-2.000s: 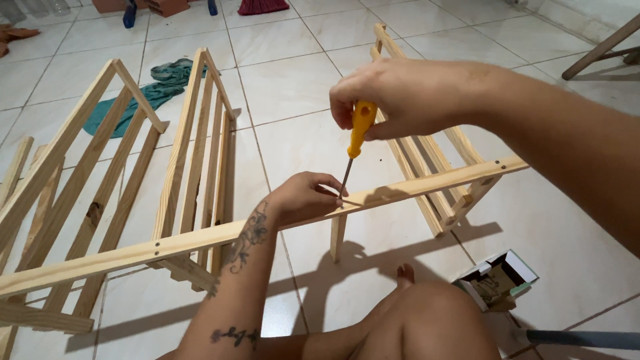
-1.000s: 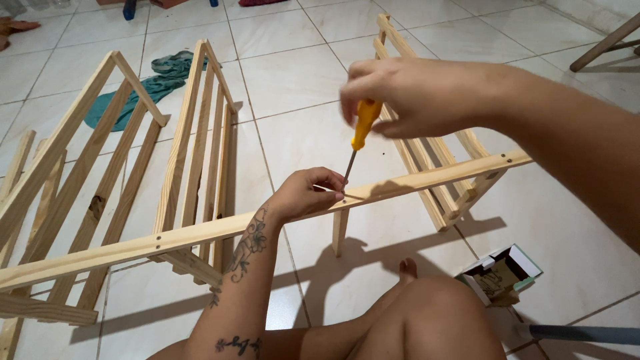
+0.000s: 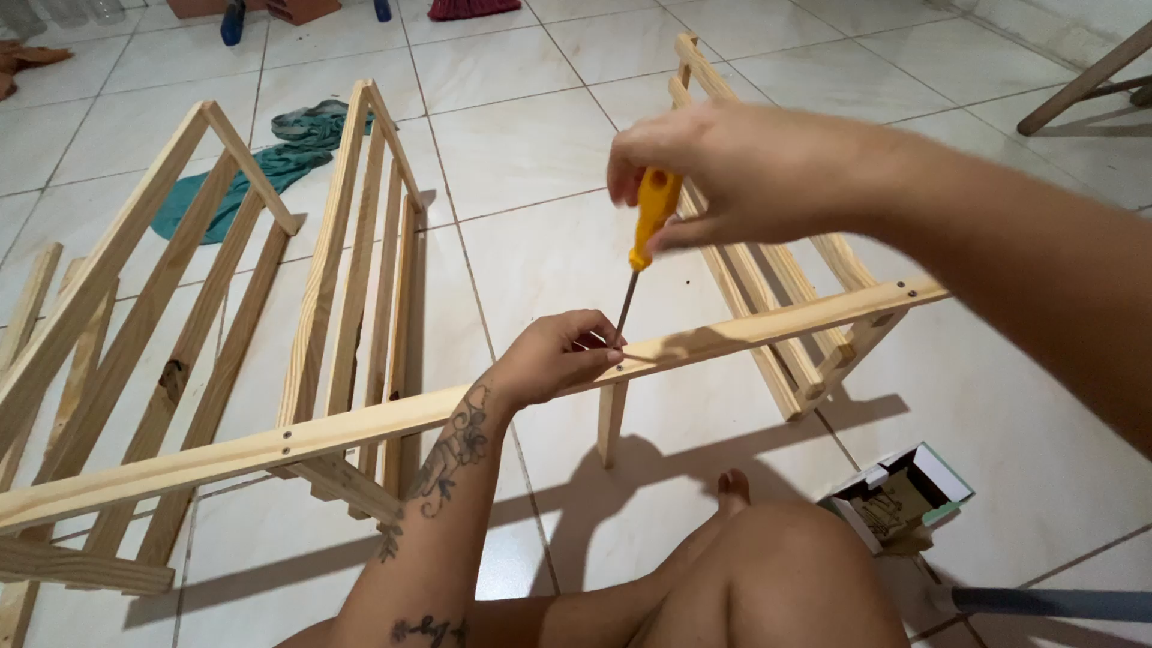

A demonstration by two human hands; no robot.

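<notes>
My right hand (image 3: 711,175) is wrapped around the yellow handle of a screwdriver (image 3: 655,216), above a long pine rail (image 3: 738,331). The screwdriver's shaft slants down to the rail, its tip beside my left fingertips. My left hand (image 3: 562,355) rests on the rail, thumb and forefinger pinched around the tip; whether they hold a screw there is hidden. A screw head (image 3: 619,368) shows in the rail just by the thumb. Below that spot a short wooden piece (image 3: 612,423) hangs from the rail. Pairs of screws show farther left and right along it.
Slatted wooden frames (image 3: 351,270) join the rail at left and right. A small open box (image 3: 900,499) with screws stands on the tiled floor by my knee. Beyond lie a teal cloth (image 3: 243,180) and a dark red broom head (image 3: 472,7). Wooden legs (image 3: 1080,81) stand at upper right.
My right hand stays at the screwdriver's handle, its fingers and wrist shifted slightly. My left hand keeps its place on the rail.
</notes>
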